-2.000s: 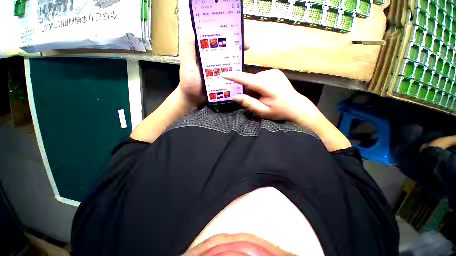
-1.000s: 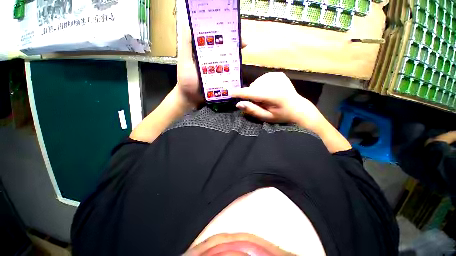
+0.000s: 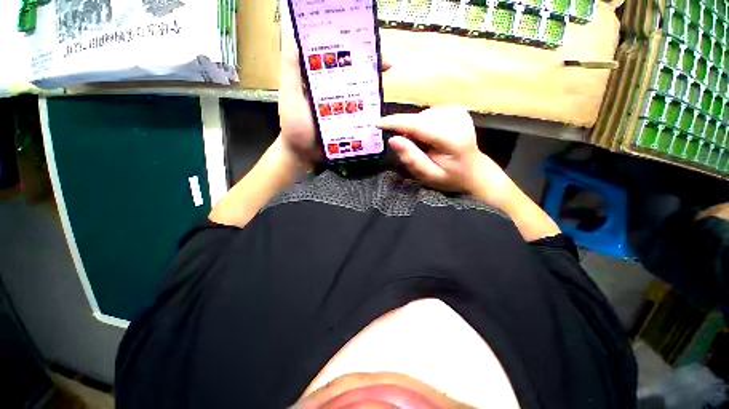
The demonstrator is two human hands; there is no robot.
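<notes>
A smartphone point(image 3: 340, 88) with a lit pink-white screen stands lengthwise at upper centre, its top cut off by the picture's edge. My left hand point(image 3: 297, 116) holds it from behind and along its left side; fingertips show at its right edge. My right hand point(image 3: 436, 148) is at the phone's lower right, index finger pointing at the screen's right edge, thumb apart from it, holding nothing. Whether the index fingertip touches the screen I cannot tell.
Small square green units point(image 3: 499, 19) stand in a grid on a cardboard sheet point(image 3: 480, 80) with a thin dark stick point(image 3: 589, 64). Stacked cardboard with another grid point(image 3: 679, 96) is right, a newspaper-covered stack point(image 3: 136, 40) left, a blue stool point(image 3: 595, 212) below right. Another person's dark sleeve point(image 3: 687, 248) is far right.
The phone and my left hand have moved slightly left. My right index finger has moved up and off the lower screen to its right edge. The thumb has come away from the phone's lower end.
</notes>
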